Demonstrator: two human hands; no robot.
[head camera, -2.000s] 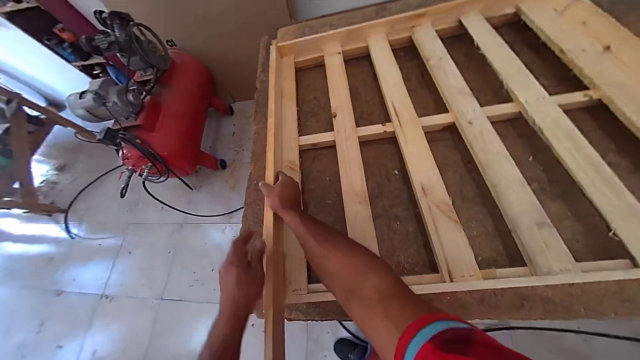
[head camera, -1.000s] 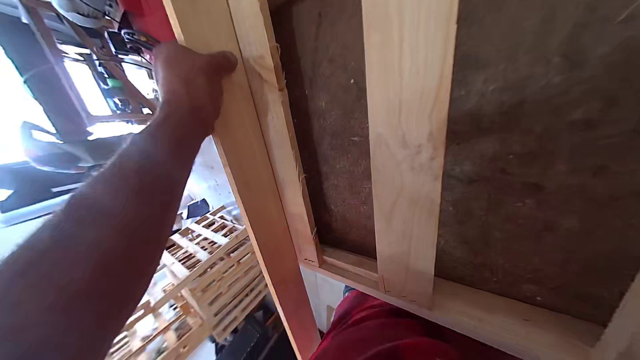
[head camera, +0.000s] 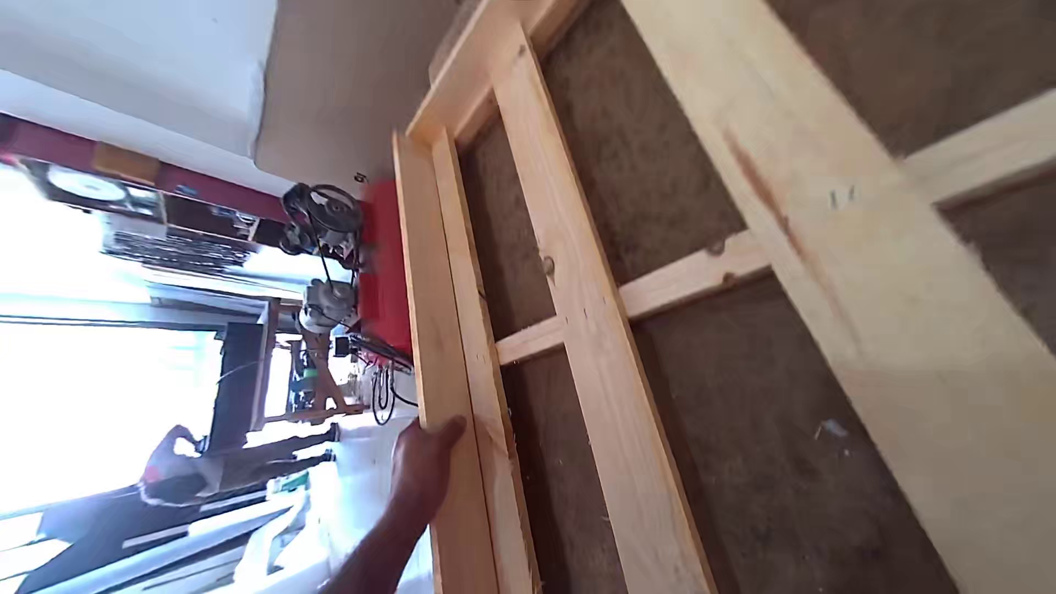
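My left hand (head camera: 425, 466) grips the outer edge of a long wooden board (head camera: 441, 330), its thumb over the face. This board stands along the side of a slatted wooden frame, beside the outermost slat (head camera: 474, 330). Wider slats (head camera: 577, 305) cross a thinner middle batten (head camera: 697, 272), and small staple marks show on them. Beneath the frame lies a brown panel surface (head camera: 701, 396). My right hand is out of view.
Beyond the board stands a red air compressor (head camera: 384, 264) with a wheel and black hoses. A person (head camera: 177, 474) is farther off at lower left, near bright openings. A brown sheet (head camera: 346, 91) leans by the white wall.
The view has swung and tilted strongly. Two seconds ago both hands were at the frame's side; now only my left hand shows, on the side board. The person has come into view.
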